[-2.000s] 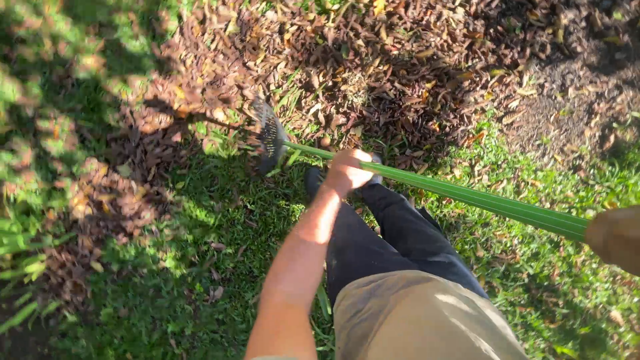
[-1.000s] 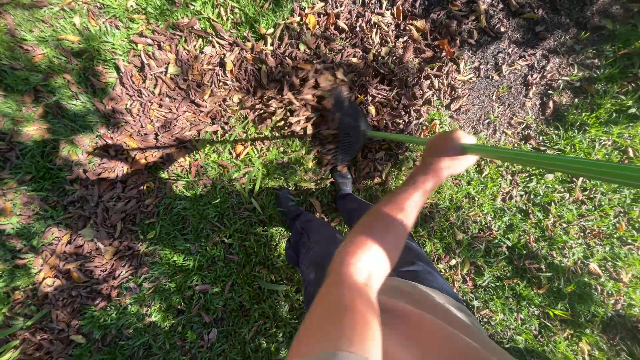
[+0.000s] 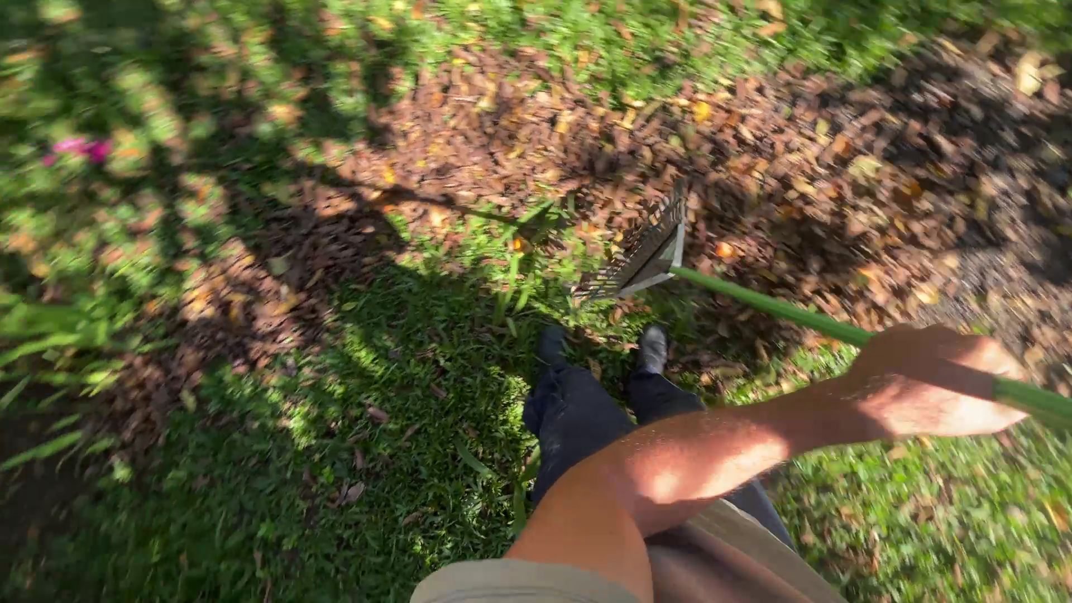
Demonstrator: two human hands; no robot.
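My left hand [image 3: 934, 381] is closed around the green handle [image 3: 779, 310] of a leaf rake, at the right of the view, with my forearm crossing over my body. The handle runs from the right edge to the fan-shaped rake head [image 3: 641, 251], whose tines point left. That head is beyond my shoes, at the edge of the brown fallen leaves [image 3: 519, 126]; whether its tines touch the ground I cannot tell. My right hand is out of view, and so is the far end of the handle.
Grass [image 3: 402, 502] surrounds the leaves. My shoes [image 3: 652, 347] stand on it, just below the rake head. Long-bladed plants [image 3: 50, 343] grow at the left edge, and a pink flower [image 3: 79, 149] shows at upper left. Dark bare soil [image 3: 1017, 209] lies at the right.
My left hand stays on the handle and is farther out to the right of my body. The rake head has come away from the leaves by my foot. My right hand, seen at the right edge earlier, is gone.
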